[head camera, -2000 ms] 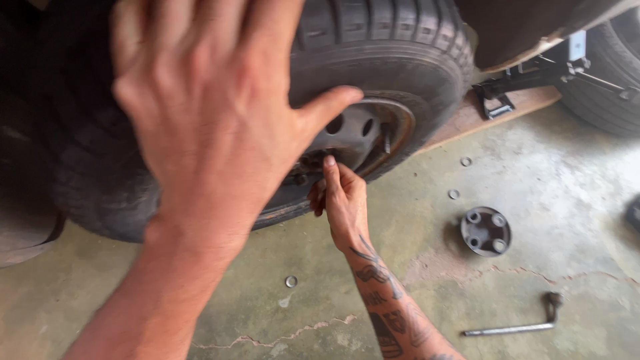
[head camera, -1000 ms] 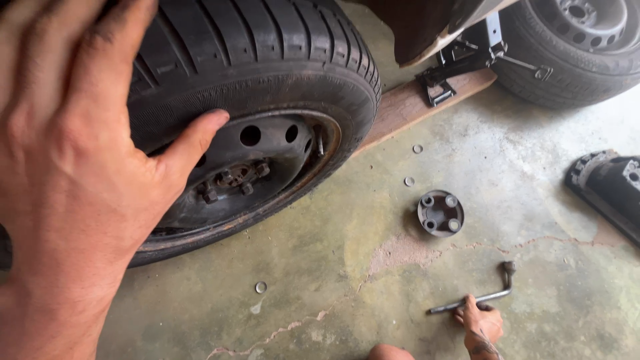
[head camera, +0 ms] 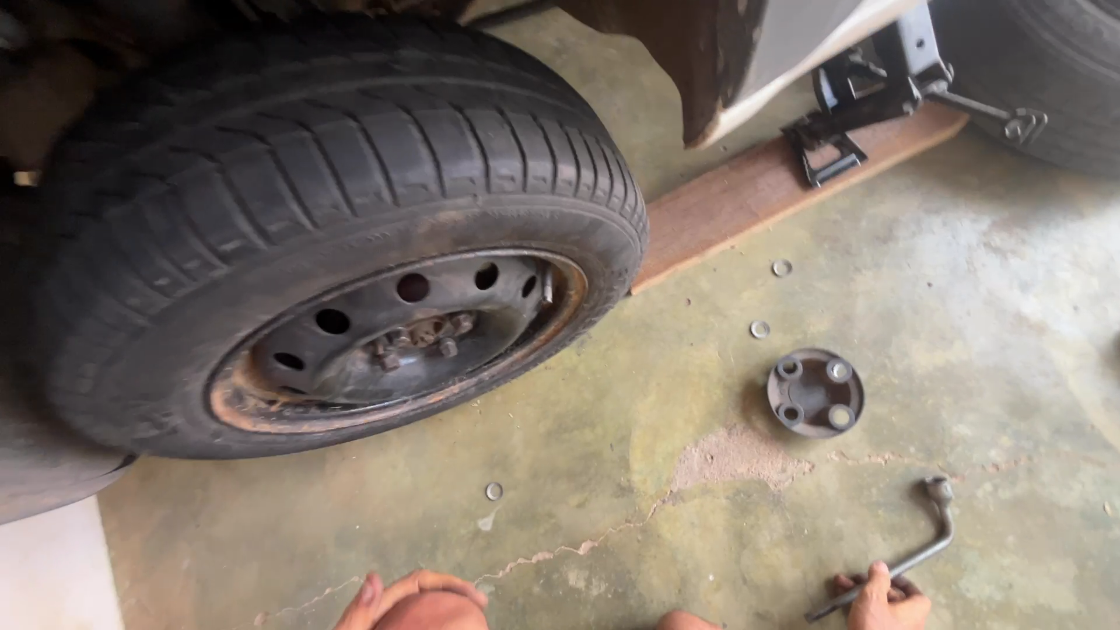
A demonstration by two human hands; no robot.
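Near the lower right edge, my right hand (head camera: 885, 599) grips the straight end of an L-shaped lug wrench (head camera: 923, 551), its socket end on or close to the concrete. My left hand (head camera: 372, 604) is at the bottom edge, resting at a bare knee (head camera: 433, 611); it is partly hidden and no tool shows in it. The car wheel (head camera: 420, 341), a black steel rim with rusty edges, has lug bolts (head camera: 449, 346) around its hub. A round wheel center cap (head camera: 815, 394) lies on the floor above the wrench.
A scissor jack (head camera: 875, 105) stands on a wooden plank (head camera: 726, 206) under the car's sill (head camera: 779, 70). Small metal rings (head camera: 781, 268) lie on the cracked concrete, one (head camera: 494, 491) below the wheel. Another tire (head camera: 1050, 79) is at the upper right.
My left hand has come down from the tire to the knee. My right hand has left the wheel hub, where it was two seconds ago, and taken hold of the wrench on the floor.
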